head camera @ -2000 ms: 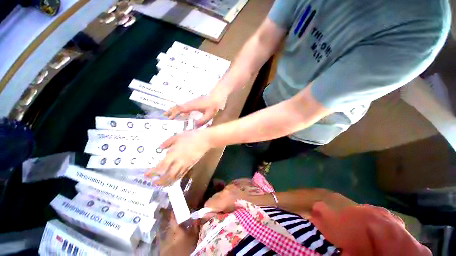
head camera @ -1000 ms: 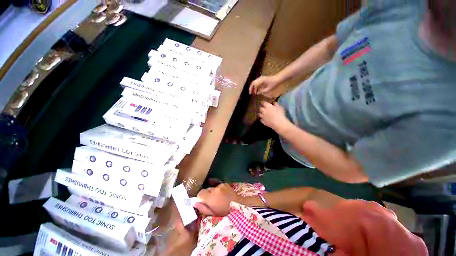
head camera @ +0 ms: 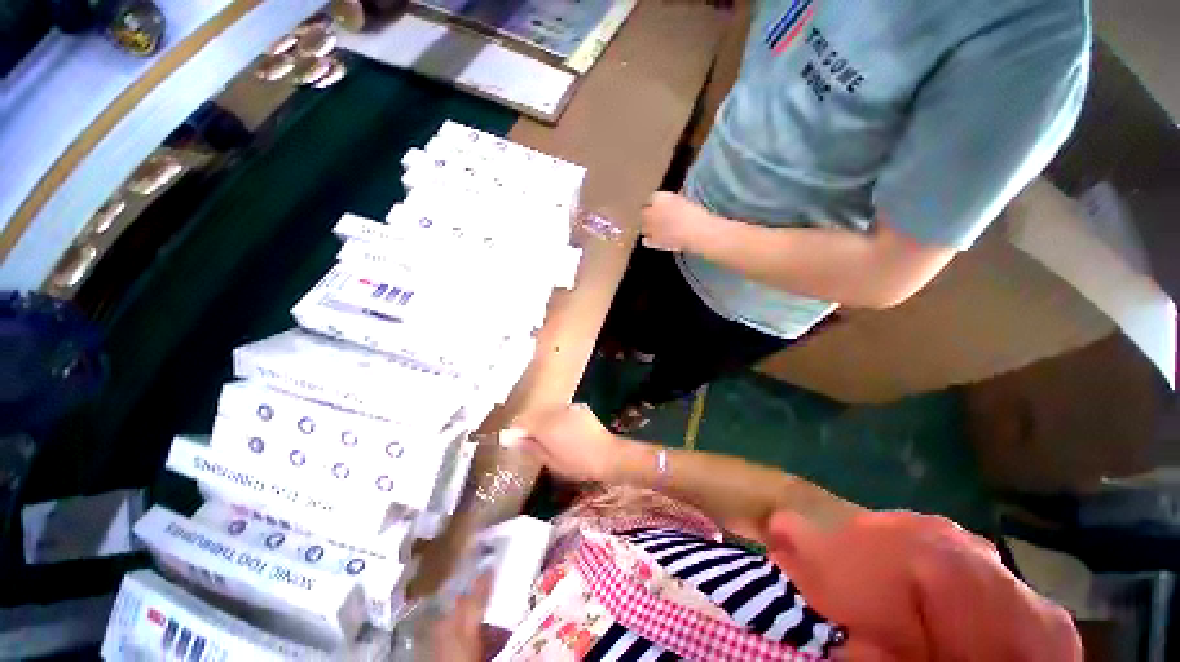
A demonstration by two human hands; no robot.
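A long row of white toothbrush cartons (head camera: 291, 563) lies overlapping along the bench edge. My left hand (head camera: 456, 631) is blurred and partly cut off at the bottom edge. It seems closed around a white carton (head camera: 520, 569), upright in front of my apron, with hazy clear film around its lower part. My right hand (head camera: 569, 446) is above and beyond that carton, over the bench edge, with its fingertips together at a small white spot. I cannot tell whether it holds something.
A coworker's hand (head camera: 673, 223) is beside the brown bench cover (head camera: 557, 349). Small shiny clear pieces (head camera: 598, 226) lie there. A separate greyish carton (head camera: 84, 524) lies on the dark green belt. Framed boards (head camera: 531, 71) are at the far end, a blue fan (head camera: 52, 362) at left.
My right hand has moved away from the carton, up and outward. The held carton has shifted down and right, closer to my apron. The coworker let go of the row and stepped back.
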